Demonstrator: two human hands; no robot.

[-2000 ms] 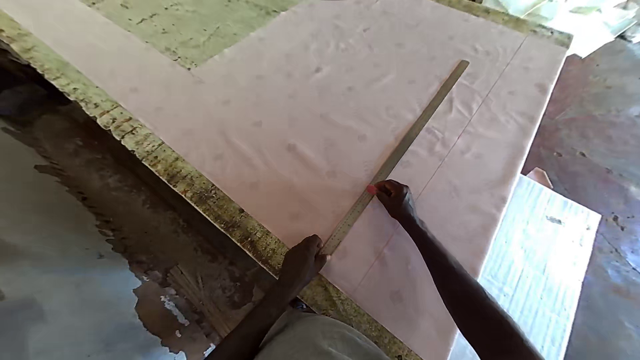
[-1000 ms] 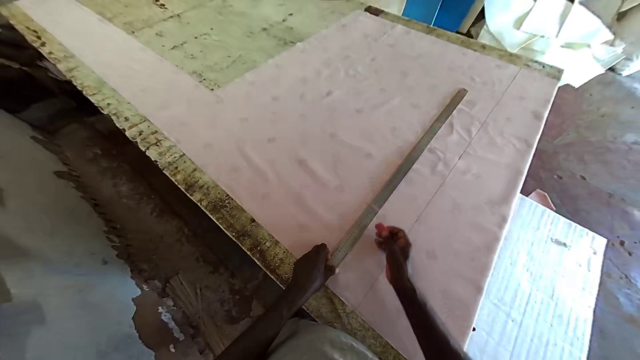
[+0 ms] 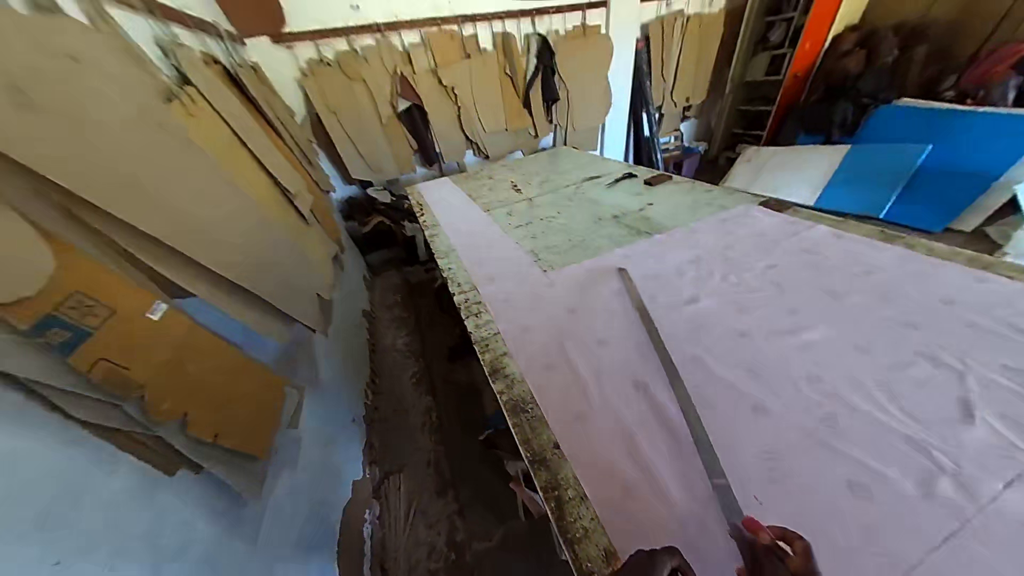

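Note:
Pink fabric (image 3: 768,384) lies over the worn table, with a drawn line across it at the lower right. On the fabric lies a long straight ruler (image 3: 676,376), its far end pointing toward the back of the table. My right hand (image 3: 776,550) is at the ruler's near end and pinches a small red piece, perhaps chalk, against it. My left hand (image 3: 656,562) is at the table's near edge, left of the ruler, and is partly cut off by the frame; whether it holds anything is hidden.
Scissors (image 3: 622,179) and a dark brown block (image 3: 658,180) lie on the bare far tabletop (image 3: 576,208). Cardboard patterns (image 3: 480,88) hang along the back wall, and large ones (image 3: 184,176) at the left. Blue boards (image 3: 944,160) stand beyond the table's right side.
The view has swung up and to the left. The ruler has turned on the fabric, away from its place near the drawn line. My right hand is back against the ruler.

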